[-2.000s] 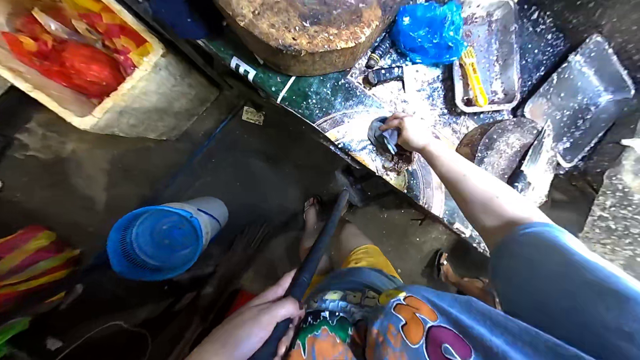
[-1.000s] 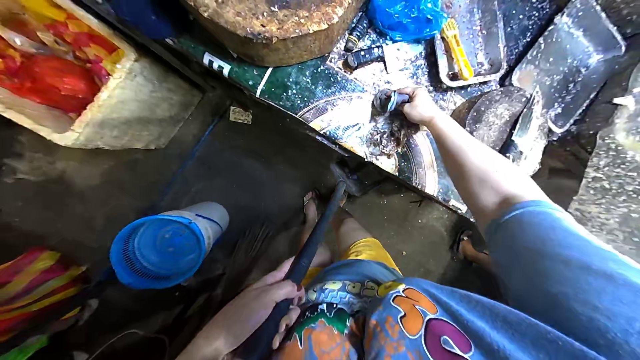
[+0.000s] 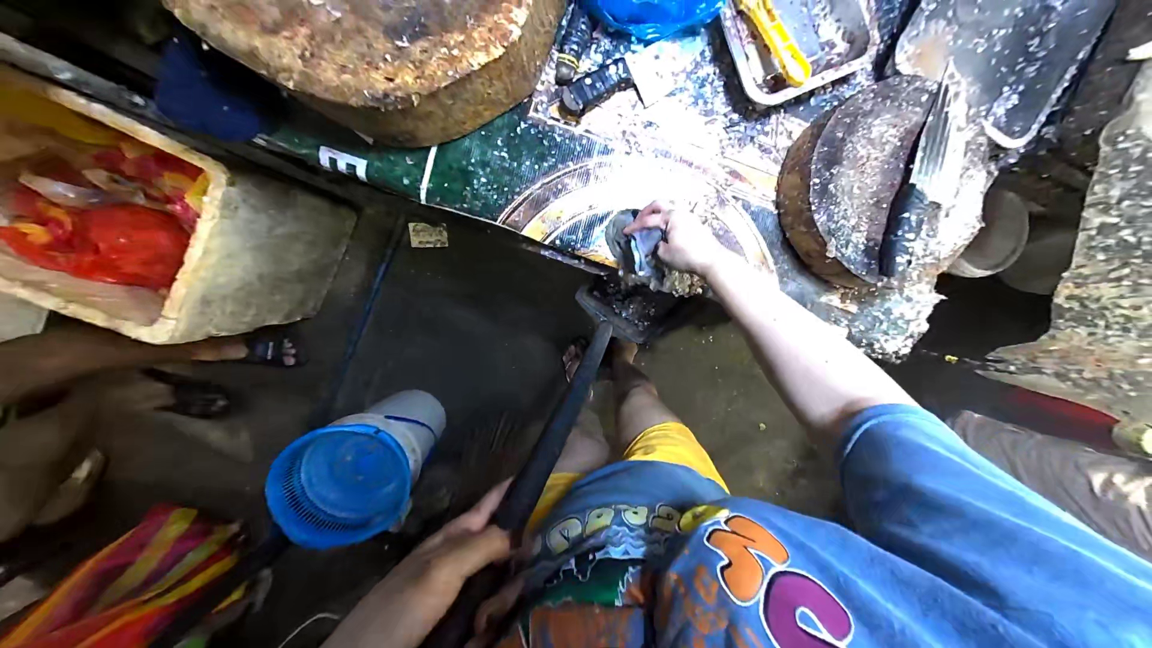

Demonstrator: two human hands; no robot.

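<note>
My left hand (image 3: 472, 540) grips the dark handle of a long-handled dustpan (image 3: 621, 310), whose pan sits against the table's front edge with dark debris in it. My right hand (image 3: 670, 236) is closed around a grey cloth (image 3: 641, 247) at that edge, just above the pan. Brownish scraps (image 3: 682, 281) lie under and beside the cloth. The tabletop (image 3: 486, 157) bears a printed round pattern and many white flecks; glare washes out part of it.
A thick round chopping block (image 3: 387, 63) stands left, a smaller one (image 3: 855, 180) right with a knife (image 3: 922, 180). Behind are a foam tray (image 3: 810, 45) and blue plastic bag (image 3: 652, 13). A foam box (image 3: 261, 252), blue basket (image 3: 337, 486) and another person's feet (image 3: 270, 349) are left.
My right hand has moved with the cloth to the table's front edge, above the pan. Scraps that lay on the table a second ago are now at the edge. My left hand still holds the handle.
</note>
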